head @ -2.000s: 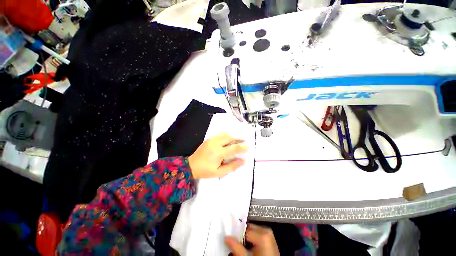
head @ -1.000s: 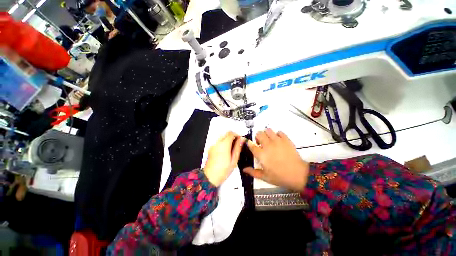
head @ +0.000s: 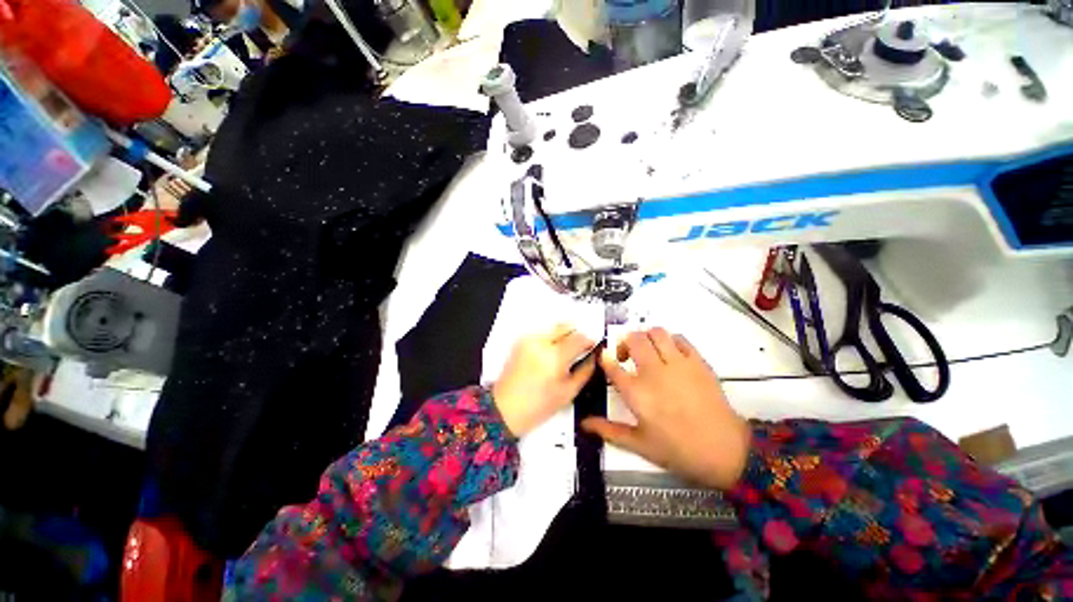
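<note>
A white fabric piece [head: 518, 461] lies under the hands, its far end near the presser foot [head: 606, 286]. A narrow black strip [head: 591, 453] runs along its right edge. My left hand [head: 547, 382] lies on the white piece, thumb and fingertips pinching the edge where white and black meet. My right hand [head: 673, 406] is beside it, its fingertips at the strip's far end and its thumb on the strip. The fingertips of both hands nearly touch, just in front of the needle area. A black cut panel [head: 453, 329] lies left of the white piece.
The white JACK sewing machine [head: 753, 212] stands behind and right. Black-handled shears [head: 885, 353], red and blue snips [head: 804, 308] and a thin silver tool [head: 753, 308] lie under its arm. Speckled black fabric [head: 288, 271] is heaped left. A ruler strip [head: 671, 502] edges the table. A person's part shows top left.
My right hand has come up from the near edge onto the black strip beside the needle. My left hand now pinches the edge. The black strip now shows wider along the white piece.
</note>
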